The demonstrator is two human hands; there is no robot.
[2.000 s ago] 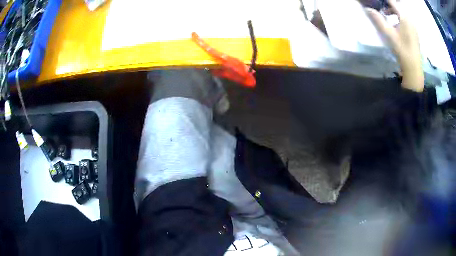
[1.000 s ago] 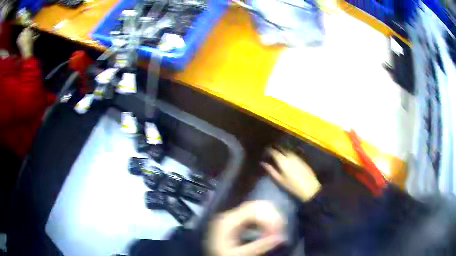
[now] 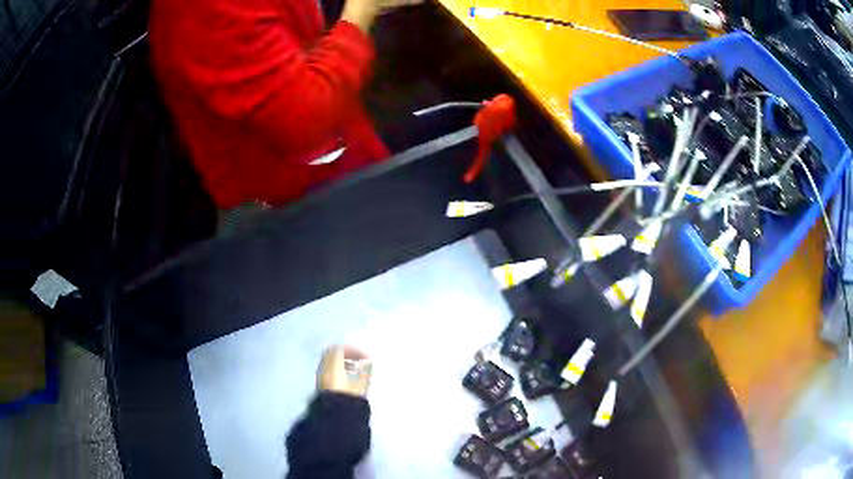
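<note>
My left hand (image 3: 344, 371), in a dark sleeve, is over the white liner sheet (image 3: 271, 346) in the black tote (image 3: 374, 206). It is small and blurred; a small pale patch shows at the fingers, and I cannot tell whether it holds anything. Several small black electronic units (image 3: 503, 418) lie grouped on the sheet's right side. My right hand is out of the picture.
A blue parts bin (image 3: 645, 220) of cabled black units stands on the yellow-edged bench (image 3: 767, 346); leads with white-and-yellow ends hang over the tote. A red air gun (image 3: 496, 117) hangs by the tote's far rim. A person in red (image 3: 262, 103) is beyond.
The view has swung left, bringing the tote, blue bin and person in red further in. My left hand is now over the liner sheet. My right hand has left the picture.
</note>
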